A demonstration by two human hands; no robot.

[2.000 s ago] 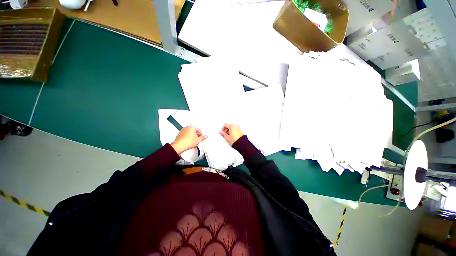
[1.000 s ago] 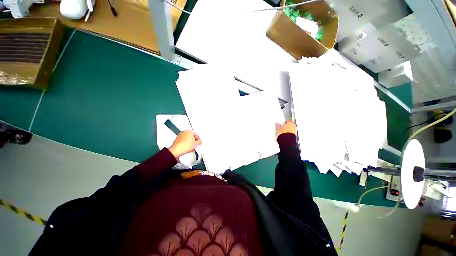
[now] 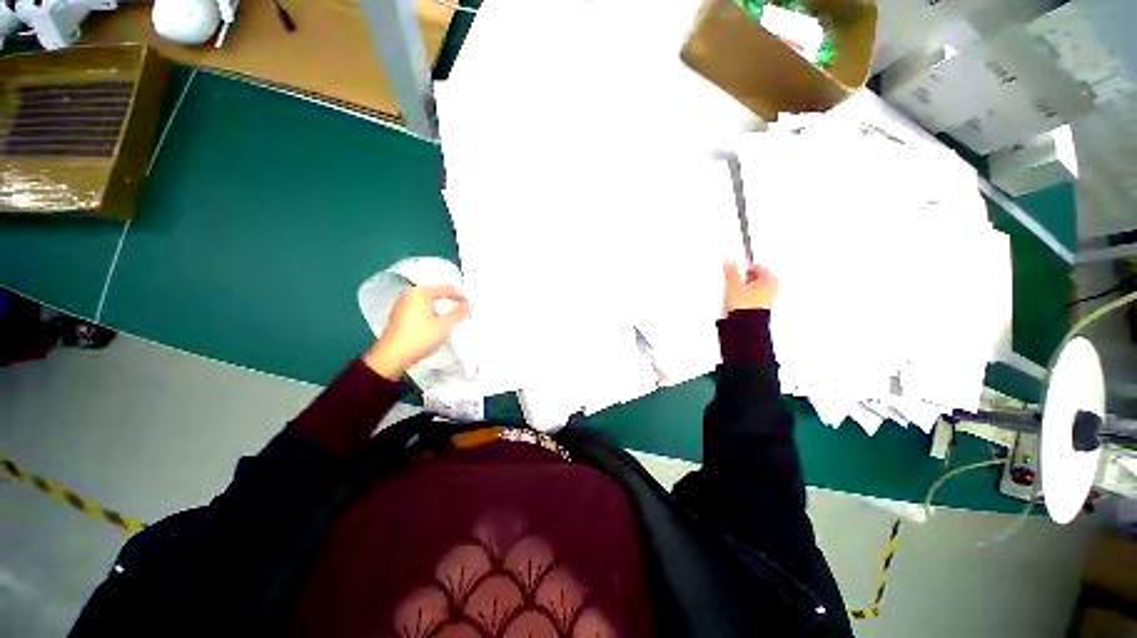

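Observation:
Flat white pieces, likely manuals or leaflets (image 3: 574, 237), lie fanned in front of me on the green bench. My right hand (image 3: 751, 287) grips the edge of white pieces between the fanned ones and the main stack (image 3: 873, 274); a dark gap shows just beyond the fingers. My left hand (image 3: 422, 327) is at the left edge of the fanned pieces, with thumb and finger pinched on a small white label (image 3: 445, 305). A pale label strip (image 3: 380, 294) curls behind and under my left hand and runs down toward my waist.
An open brown carton (image 3: 761, 62) with green and white contents stands behind the pieces. A shallow brown box (image 3: 125, 137) is at far left. White boxes (image 3: 985, 87) stand at back right, a round white lamp or fan (image 3: 1070, 430) at right. A metal upright (image 3: 402, 62) rises behind.
My right hand has moved right, away from my left hand, to the stack's edge. White pieces now cover the dark gaps in the middle. The strip at my left hand has lifted and curled.

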